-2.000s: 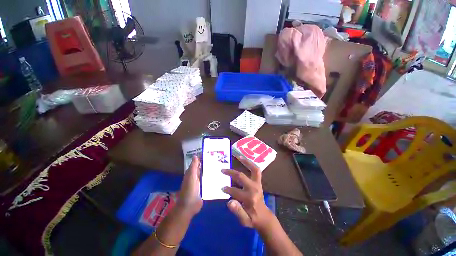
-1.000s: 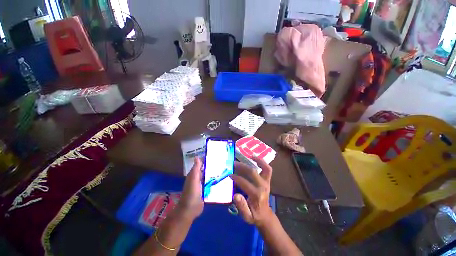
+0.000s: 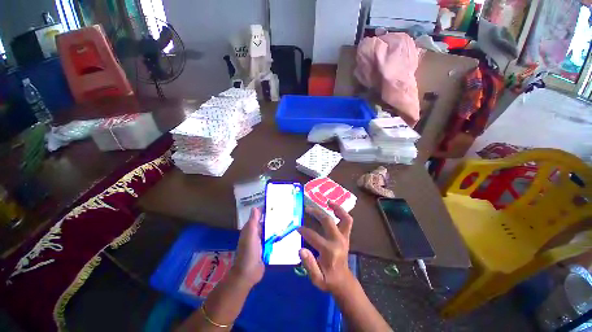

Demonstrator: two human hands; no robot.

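Observation:
A smartphone (image 3: 283, 220) with a bright screen is upright in my left hand (image 3: 249, 249), which grips its left side. My right hand (image 3: 330, 253) is beside the phone's right edge, fingers apart, index and thumb near the screen; it holds nothing. A pile of red-and-white printed cards (image 3: 329, 194) lies behind my right fingers. Clear plastic pouches (image 3: 248, 200) lie partly hidden behind the phone. A filled pouch with a red pattern (image 3: 208, 273) lies in the near blue tray (image 3: 170, 277) below the table edge.
Tall white stacks (image 3: 206, 135) stand back left. A small dotted white stack (image 3: 319, 159), far blue tray (image 3: 322, 115), white wrapped bundles (image 3: 393, 137), beige coiled bundle (image 3: 376, 181) and dark second phone (image 3: 405, 227) are on the table. A yellow chair (image 3: 503, 217) stands at right.
The phone screen changed from a mostly white page to one with blue shapes. My right hand moved slightly away from the screen, to the right. My left hand keeps its hold.

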